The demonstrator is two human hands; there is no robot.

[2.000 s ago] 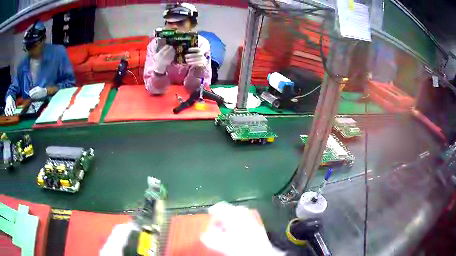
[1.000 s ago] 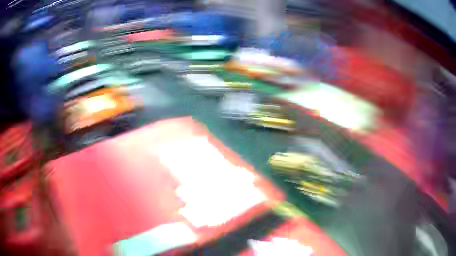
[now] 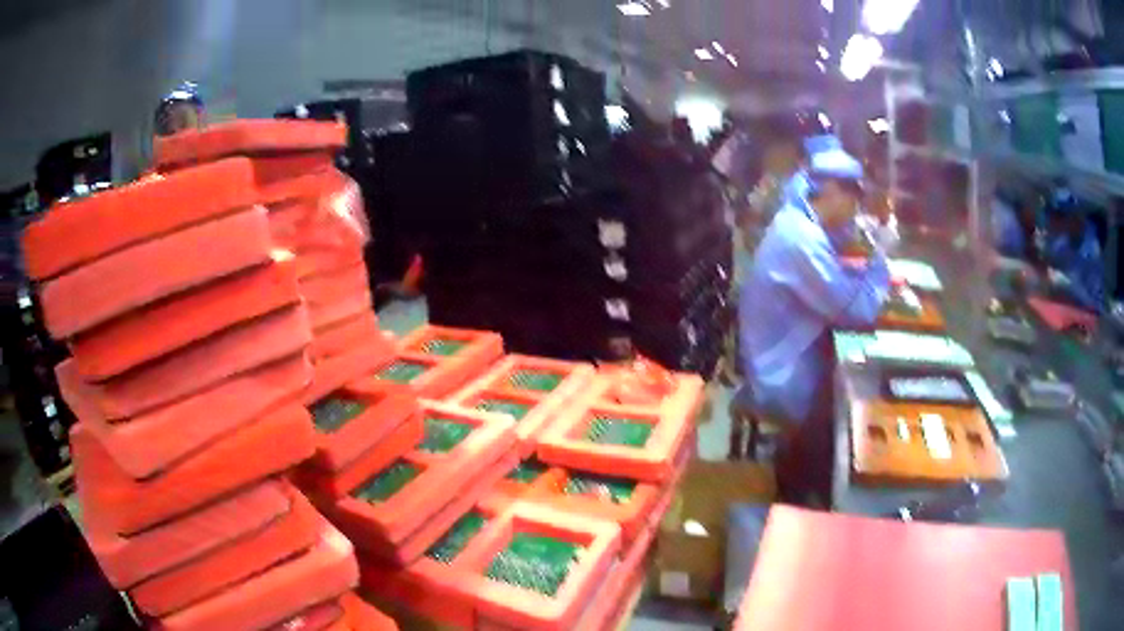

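Neither of my hands is in the picture. Nearest in front of me are orange-red foam trays point(image 3: 557, 438) lying in several stacks, with green circuit boards point(image 3: 533, 561) in their pockets. At the left, more foam trays point(image 3: 185, 333) are piled in a tall, uneven stack. At the lower right, the flat orange-red mat point(image 3: 900, 567) carries pale green strips point(image 3: 1033, 604) near its right end.
Tall stacks of black trays point(image 3: 505, 185) stand behind the foam trays. A person in blue point(image 3: 789, 296) is at the bench on the right, beside an orange tray point(image 3: 875, 450). A cardboard box point(image 3: 715, 518) stands on the floor. The conveyor line point(image 3: 1060, 456) runs along the right.
The view has swung left, from the conveyor and bench to the tray stacks. My gloved hands and the board between them, seen two seconds ago, are out of the picture.
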